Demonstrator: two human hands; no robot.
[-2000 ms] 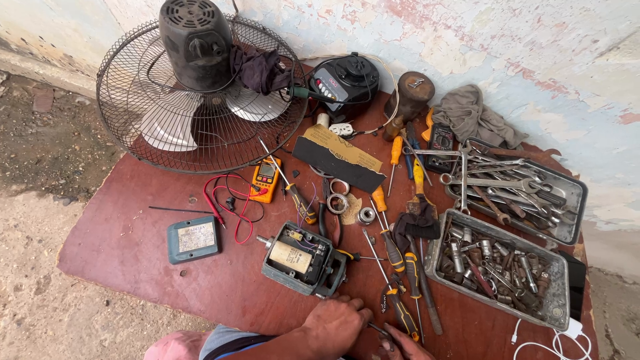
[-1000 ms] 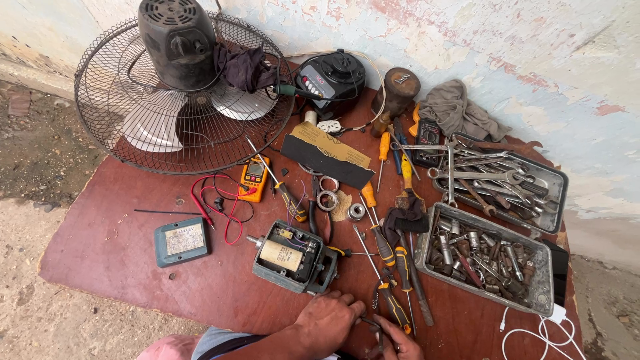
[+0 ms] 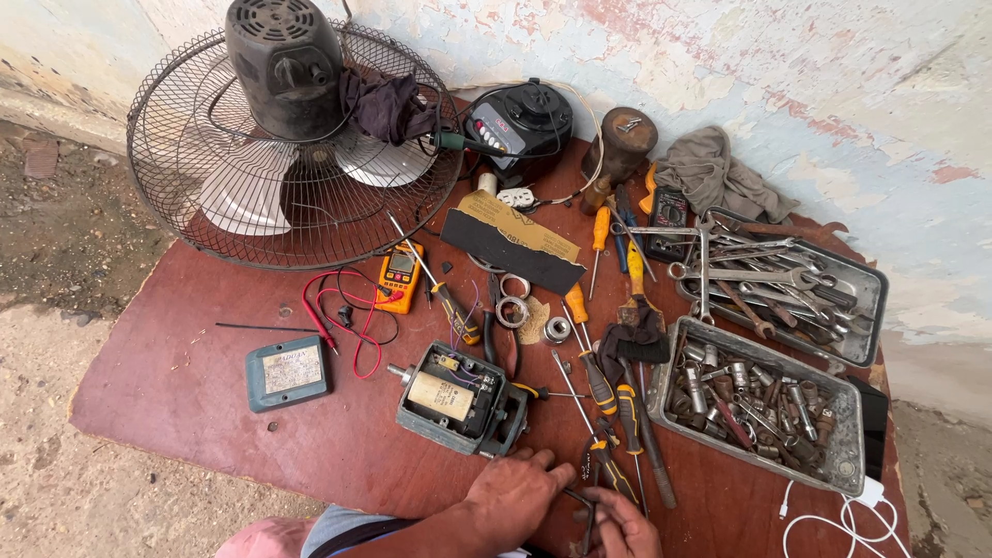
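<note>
Below the opened motor housing (image 3: 463,399), which shows a cream capacitor (image 3: 440,396) and purple wires, my left hand (image 3: 521,490) lies near the board's front edge, its fingertips at the end of a thin dark part (image 3: 577,494). To its right, my right hand (image 3: 620,527) has its fingers closed on that dark part, which looks bent; what it is I cannot tell. Screwdrivers with grey and yellow handles (image 3: 616,473) lie just above my right hand. The housing's blue-grey cover (image 3: 288,373) rests at the left, beside an orange multimeter (image 3: 401,277) with red and black leads.
A caged fan (image 3: 294,147) stands at the back left, with a black blender base (image 3: 521,128) beside it. Sandpaper (image 3: 511,240) lies mid-board. At the right are a tray of wrenches (image 3: 872,310), a tray of sockets (image 3: 849,465) and a white cable (image 3: 845,527).
My hands stay by the board's front edge. The dark part between them shows more plainly now. The motor housing and tools have not plainly moved.
</note>
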